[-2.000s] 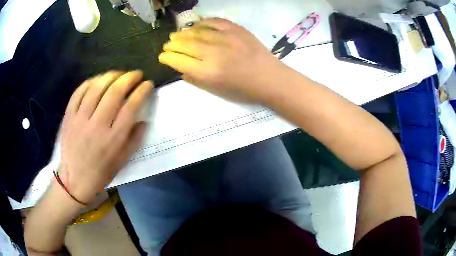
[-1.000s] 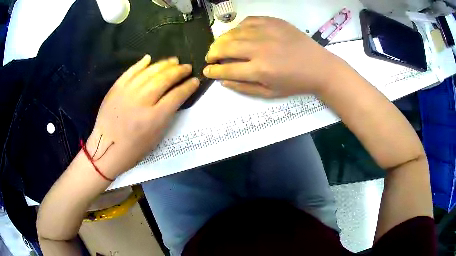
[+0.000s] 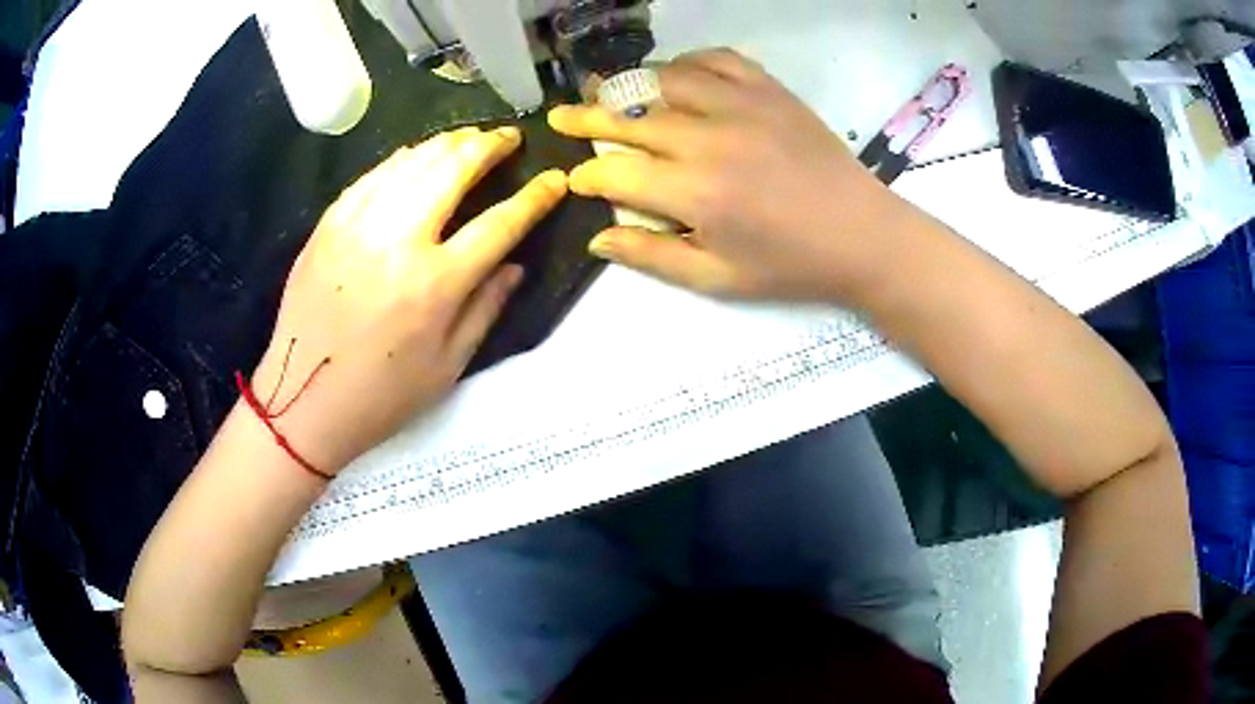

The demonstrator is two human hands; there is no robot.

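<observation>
A dark garment (image 3: pixel 207 206) lies on the machine table and spreads to the left, with a pale metal button (image 3: pixel 154 404) on it. The white sewing machine (image 3: pixel 482 48) is at top centre. My left hand (image 3: pixel 399 268) lies flat on the garment, fingers apart, tips just below the presser foot area. My right hand (image 3: pixel 736 179) rests at the cloth's right edge beside the ribbed knob (image 3: pixel 630 94), fingertips on the cloth. The needle is not clearly visible. A white rounded bar (image 3: pixel 319 76) stands left of the machine head.
Thread snips with pink handles (image 3: pixel 925 121) and a black smartphone (image 3: pixel 1087 142) lie to the right. A printed ruler strip (image 3: pixel 647 402) runs along the table's front edge. A blue bin (image 3: pixel 1211 413) is at the far right. A yellow tube (image 3: pixel 337 626) and cardboard show below left.
Since one second ago, my left hand has moved up towards the machine head, and its fingers have spread. More of the machine head shows. The right hand stays near the cloth edge.
</observation>
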